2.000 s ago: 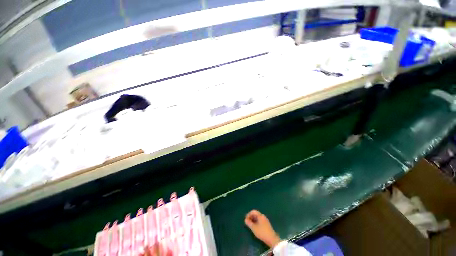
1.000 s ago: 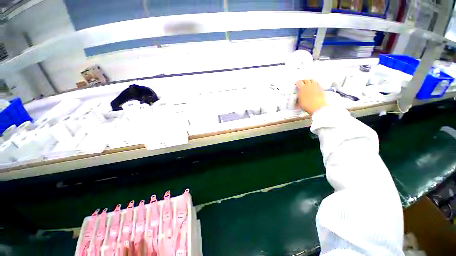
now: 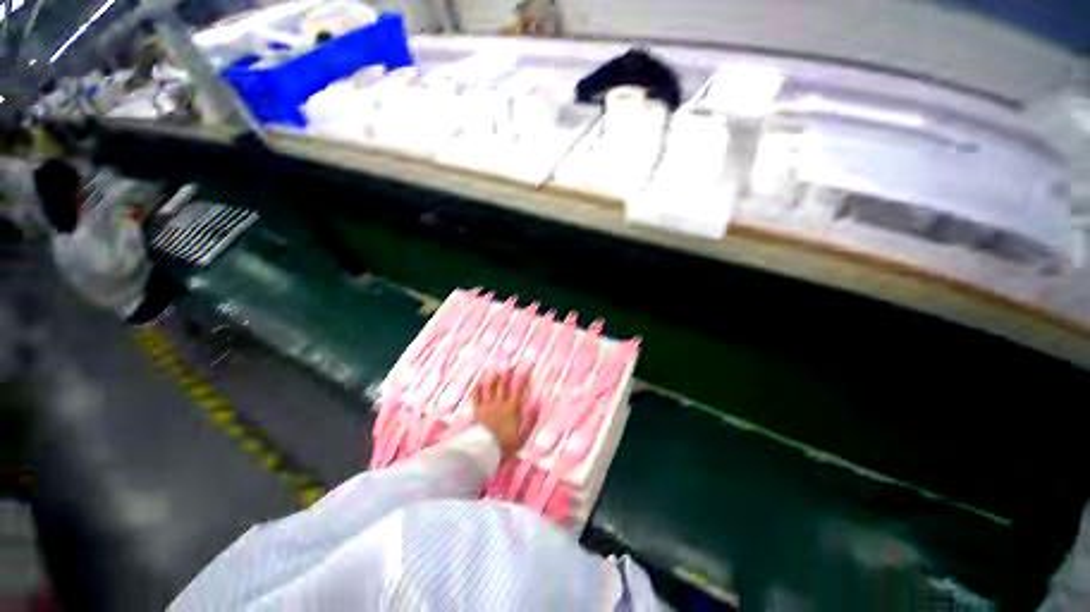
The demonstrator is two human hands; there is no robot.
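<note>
A stack of white foam trays (image 3: 610,436) with pink strap watches (image 3: 556,359) lies on the green bench at centre, buckle ends along its far edge and straps hanging off the near edge. My left hand (image 3: 504,412) lies palm down on the top watches, fingers spread, gripping nothing that I can see. My striped white sleeve and coat fill the bottom of the picture. My right hand is not in view.
The white shelf (image 3: 885,263) behind holds a blue bin (image 3: 323,72), white pieces and a black cap-like thing (image 3: 630,75). A person (image 3: 102,239) in white sits at far left beside a tray of dark-striped straps (image 3: 206,227). Yellow-black tape (image 3: 215,407) marks the grey floor.
My view has swung left, so the tray stack now sits at centre. My right hand, earlier reaching to the shelf, has gone from view. My left hand is still on the watches.
</note>
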